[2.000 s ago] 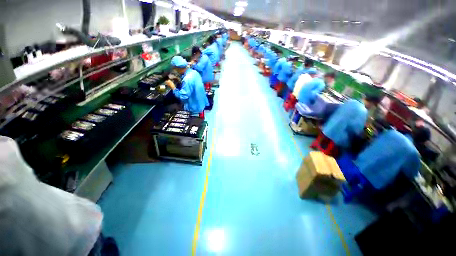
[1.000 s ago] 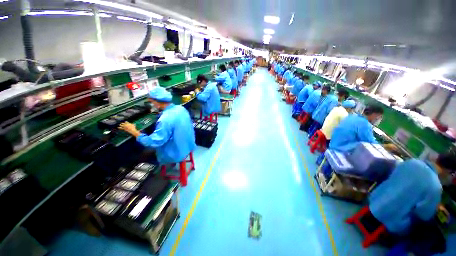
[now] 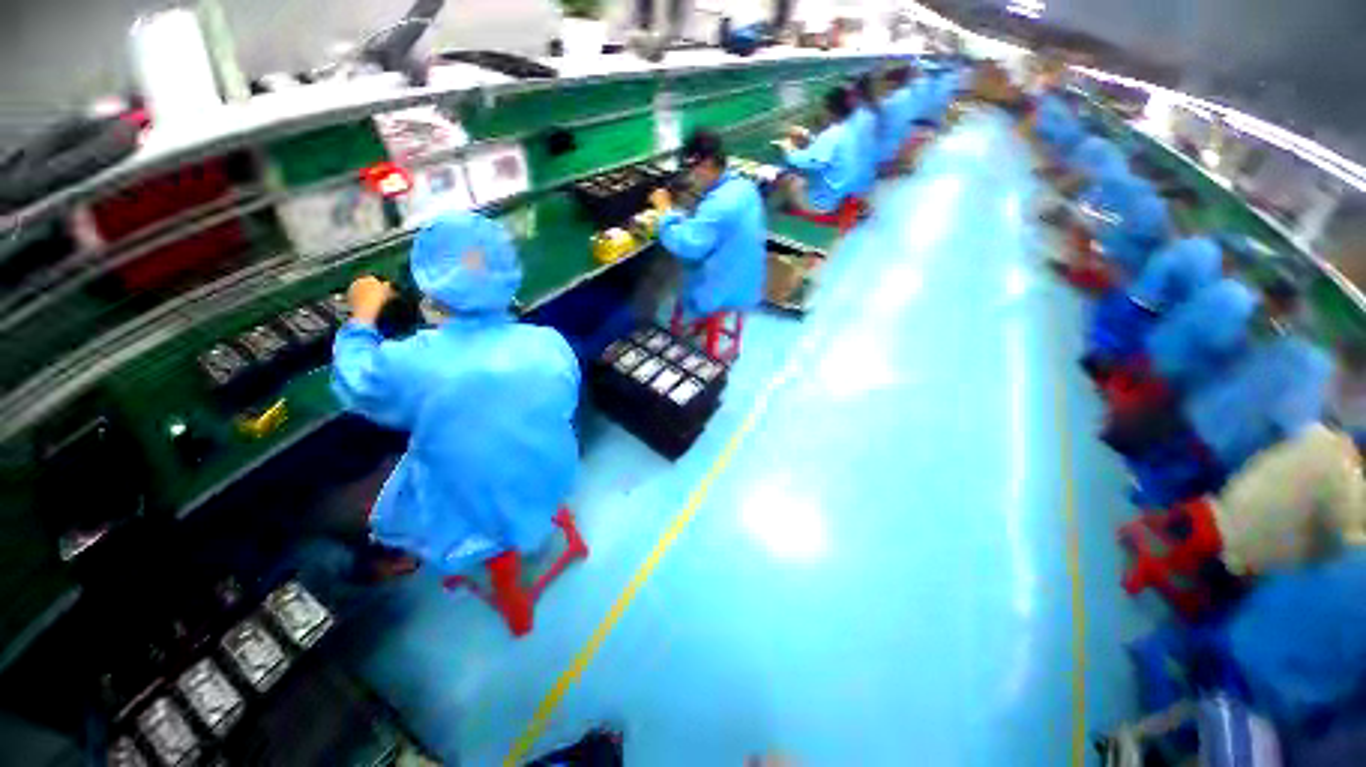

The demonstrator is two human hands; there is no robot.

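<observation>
Neither of my hands can be made out. Nearest in front, at the lower left, a black tray [image 3: 322, 722] holds a row of pale rectangular devices [image 3: 210, 692]. Beyond it, a stack of black trays [image 3: 659, 420] stands on the floor, with white-silver rectangles [image 3: 649, 364] in its top tray. A small dark shape [image 3: 581, 749] is cut off by the bottom edge; I cannot tell what it is.
A person in a blue smock and cap [image 3: 472, 397] sits on a red stool [image 3: 514, 592] at the left green bench [image 3: 577, 247]. More seated workers line both sides. The blue floor aisle [image 3: 884, 495] runs ahead between yellow lines. Small yellow items lie on the bench.
The view has moved forward along the aisle and turned left. The capped worker and the stacked trays look nearer. The brown carton seen earlier at right is out of view.
</observation>
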